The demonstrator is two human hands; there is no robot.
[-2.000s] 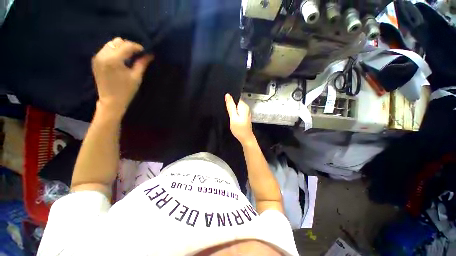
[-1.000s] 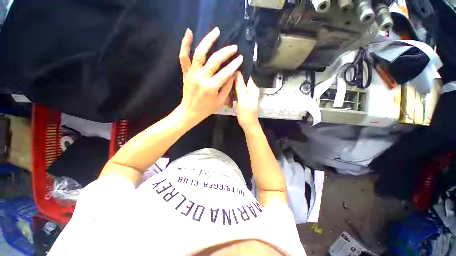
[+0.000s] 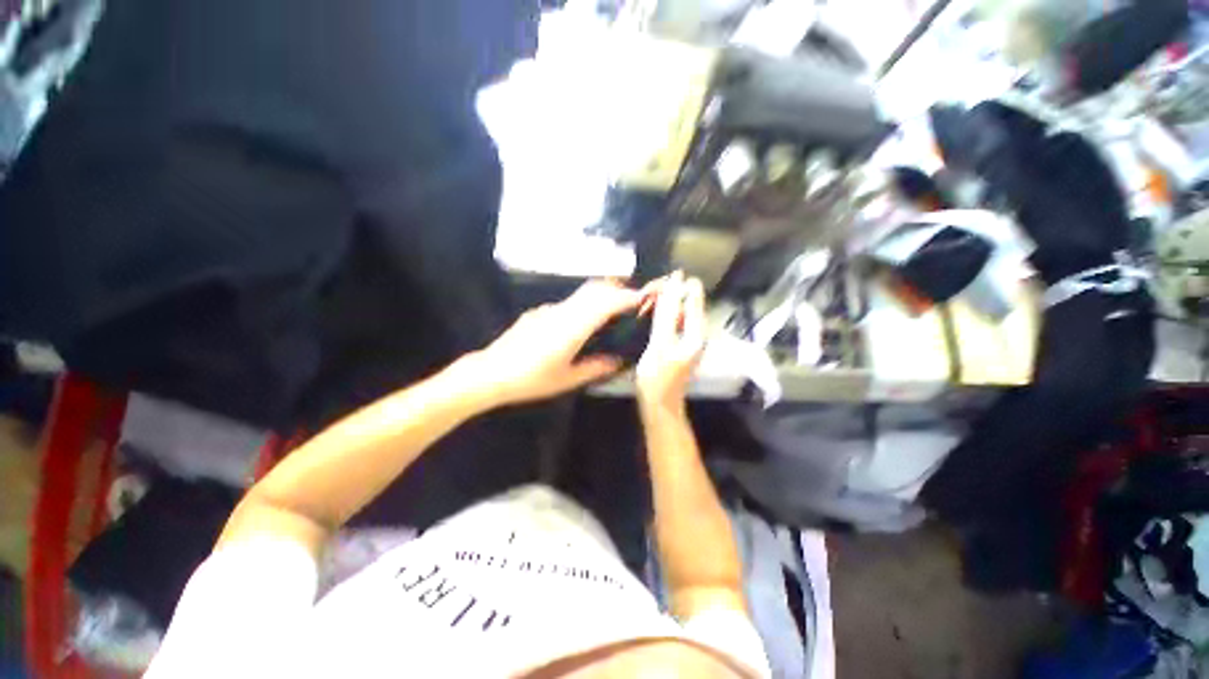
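Note:
The view is blurred. A large black fabric panel [image 3: 239,199] covers the left side and hangs over the table edge. A small black part of cloth [image 3: 618,337] shows between my hands at the table's front edge. My left hand [image 3: 564,348] has its thumb and fingers around this cloth. My right hand [image 3: 672,342] is beside it, fingertips together at the cloth's right edge, near the left hand's fingertips. The overlock machine [image 3: 782,120] stands behind and right of my hands. Its needle area is too blurred to make out.
Bright white pieces [image 3: 570,146] lie left of the machine head. White strips [image 3: 802,325] curl over the tray area on the right. A red basket [image 3: 60,517] is under the table at left. Black cloth [image 3: 1107,345] hangs at right. Pale cloth is under the table.
The view has shifted, showing more behind the machine. My left hand has gone from spread fingers over the cloth to gripping at its edge, close to my right hand.

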